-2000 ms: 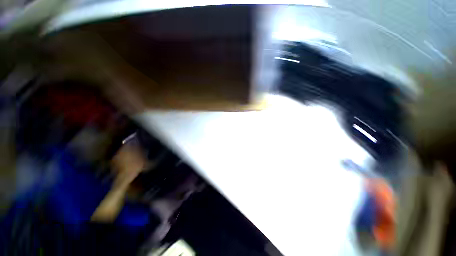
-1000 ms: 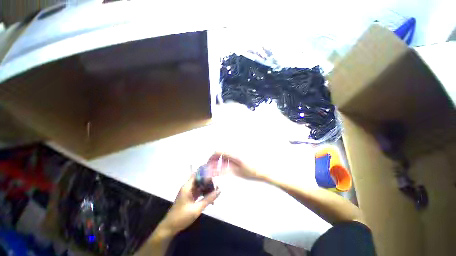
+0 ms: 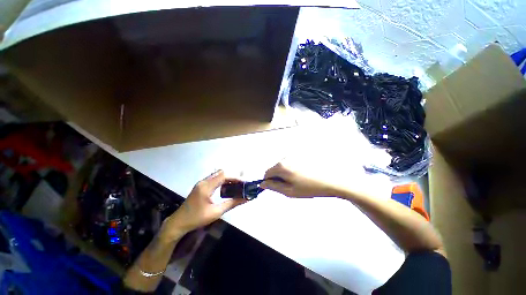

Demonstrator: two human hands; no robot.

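Note:
My left hand (image 3: pixel 203 201) holds a black electronic device (image 3: pixel 233 189) between thumb and fingers above the white table's front edge. My right hand (image 3: pixel 284 180) pinches a short black charging cable (image 3: pixel 252 188) at the device's right end. Cable and device touch or lie very close; whether they are joined I cannot tell. No small clear bag can be made out at my fingers. A large heap of black cables (image 3: pixel 357 95) lies on clear plastic at the back of the table.
A large open carton (image 3: pixel 196 124) lies on its side at left. A tall open carton (image 3: pixel 453 216) stands at right, dark devices inside. An orange-and-blue ring (image 3: pixel 410 199) lies beside it. Below left are a floor carton of lit black units (image 3: pixel 113 230) and a blue bag (image 3: pixel 49 256).
The blurred view has steadied and shifted. My right hand now pinches a black cable at the device, where a second ago it was near the device with a faint clear glare at its fingers.

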